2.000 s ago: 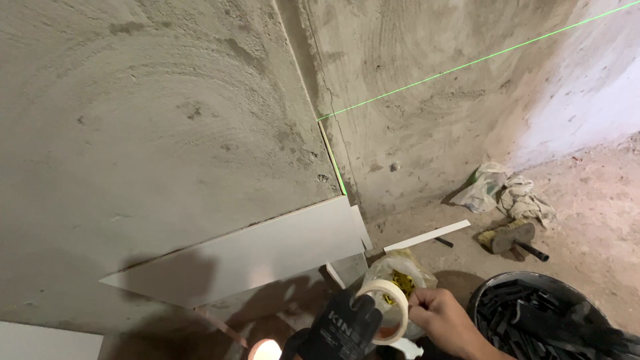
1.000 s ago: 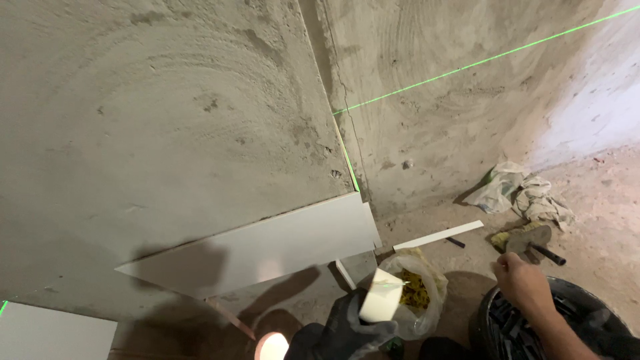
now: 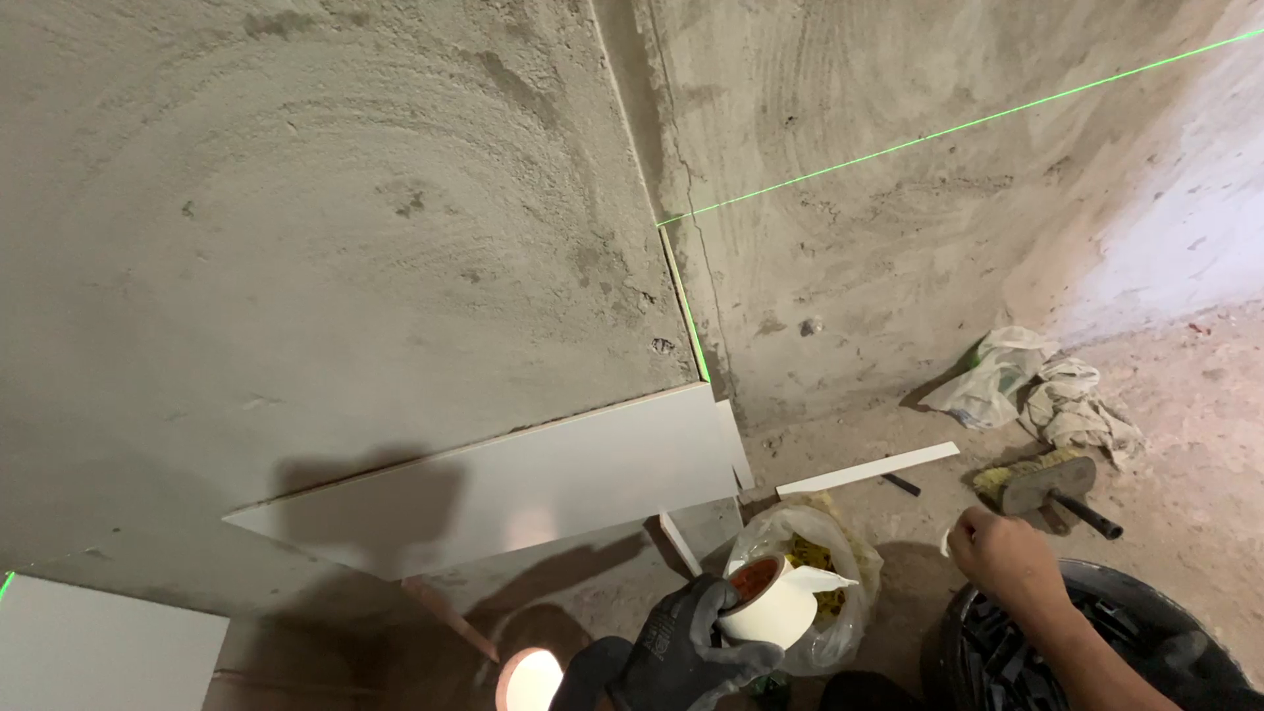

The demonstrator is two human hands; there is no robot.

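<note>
My left hand (image 3: pixel 696 637), in a black coated work glove, grips a roll of cream masking tape (image 3: pixel 775 617) whose loose end sticks out to the right. Behind the roll lies a clear plastic bag (image 3: pixel 854 553) of yellow pieces. My bare right hand (image 3: pixel 997 553) is closed, with a small pale scrap showing at its fingers, and is apart from the roll. It hovers above the rim of a black bucket (image 3: pixel 943 617) holding many black pieces. A long pale tile (image 3: pixel 592 464) is on the grey wall, its upper edge below the green laser line.
A float with a black handle (image 3: pixel 1081 513), a crumpled cloth (image 3: pixel 1076 410) and a plastic bag (image 3: pixel 997 380) lie on the floor at right. A white strip (image 3: pixel 869 469) lies near the wall. Another tile (image 3: pixel 109 642) is lower left; a bright lamp (image 3: pixel 533 681) glows at the bottom.
My right hand has moved right, away from the tape roll, to beside the bucket. The roll has turned in my left hand, and its loose end now shows.
</note>
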